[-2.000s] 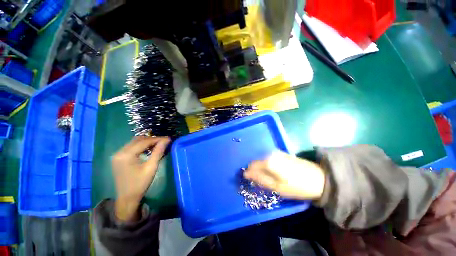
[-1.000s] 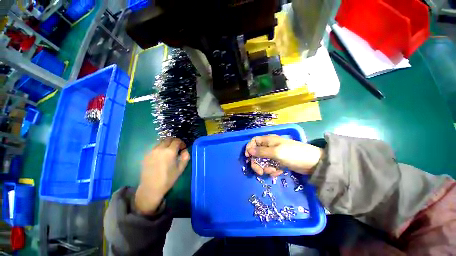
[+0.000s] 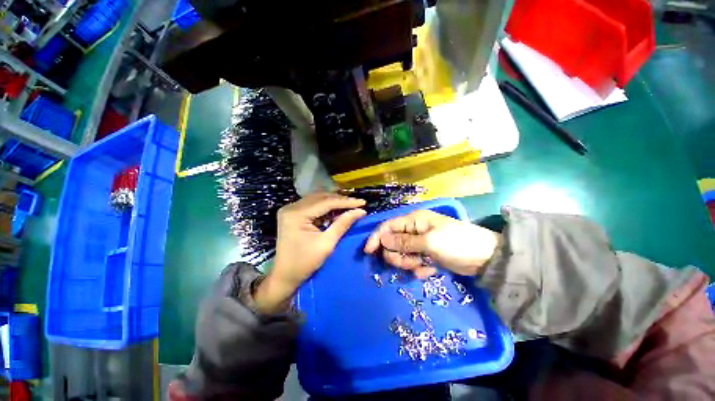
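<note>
The blue tray (image 3: 345,345) lies in front of me with loose silver terminals (image 3: 427,341) in its right half. My right hand (image 3: 431,243) is curled over the tray's upper right part, with small silver terminals in its fingers. My left hand (image 3: 313,235) is at the tray's upper left corner, thumb and forefinger close together; whether they hold a lead is too small to tell. A small row of black leads (image 3: 388,194) lies just beyond the tray, below the yellow ledge (image 3: 408,168). The big pile of black leads (image 3: 255,168) is left of the press.
The dark press head (image 3: 313,39) and die block (image 3: 404,129) stand above the tray. A blue bin (image 3: 67,290) with a red bundle (image 3: 124,188) is at far left. A red bin (image 3: 580,39), white paper (image 3: 560,82) and black pen (image 3: 545,117) are at upper right.
My left hand has moved right, from the wire pile to the tray's upper left corner. My right hand has turned and closed more over the terminals, its fingertips now nearer my left hand.
</note>
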